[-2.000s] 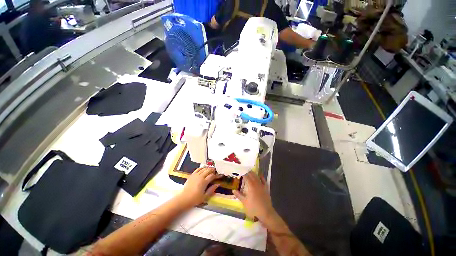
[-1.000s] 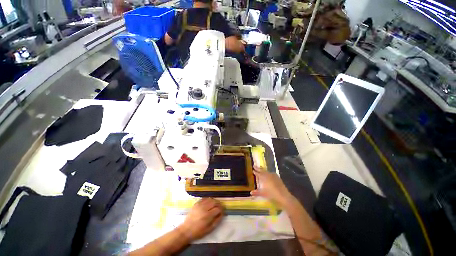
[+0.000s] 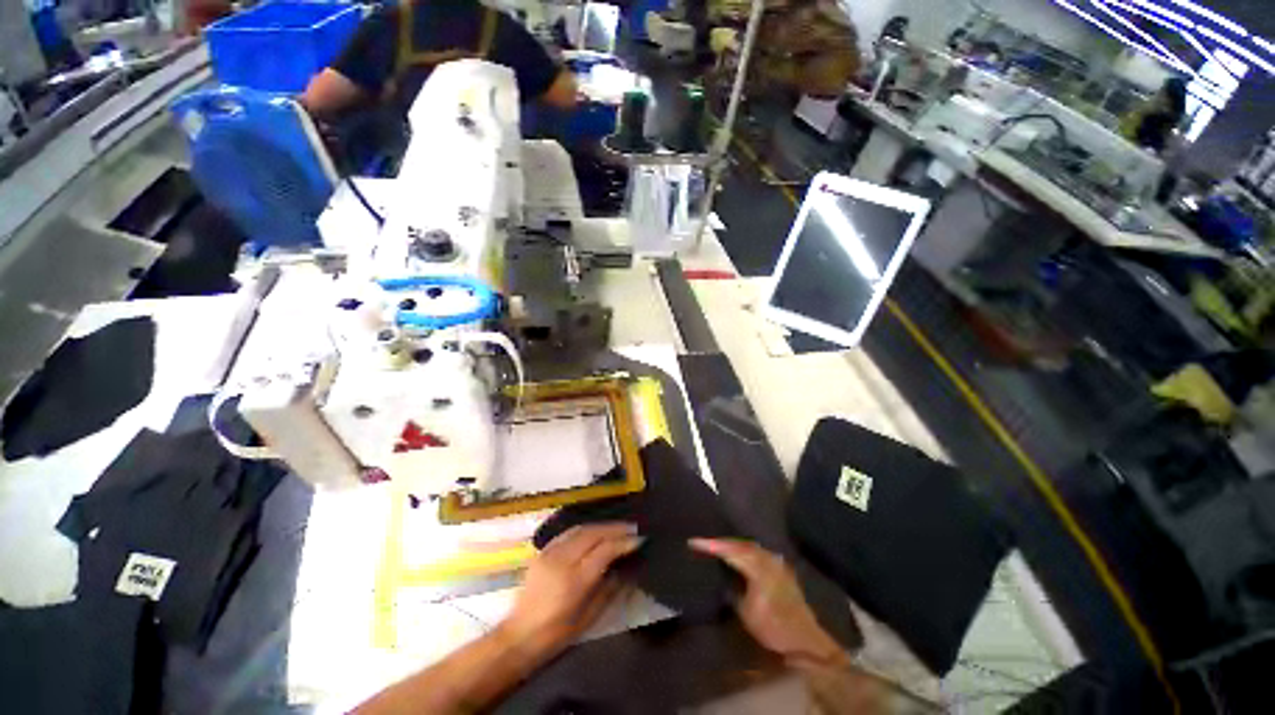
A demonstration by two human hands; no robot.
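Note:
My left hand [image 3: 576, 576] and my right hand [image 3: 766, 594] both hold a black fabric panel [image 3: 671, 524] in front of the clamp frame. No label shows on its visible side. The brown-gold clamp frame [image 3: 543, 506] lies on the white template sheet [image 3: 336, 587], to the right of the white sewing machine head [image 3: 420, 405]. The frame's centre shows white, with no fabric in it. Yellow tape [image 3: 469, 563] borders the frame. The needle area is hidden by the head.
Small black pieces [image 3: 182, 503] with a label lie left of the sheet. Finished panels [image 3: 902, 524] with a white label lie at right. The control tablet [image 3: 849, 261] stands behind them. A blue fan [image 3: 259, 165] and a person [image 3: 434, 63] are behind the machine.
The black panel with its label has come out of the clamp frame towards me, and both hands now hold it. The view has shifted right. The frame had earlier moved out from under the head.

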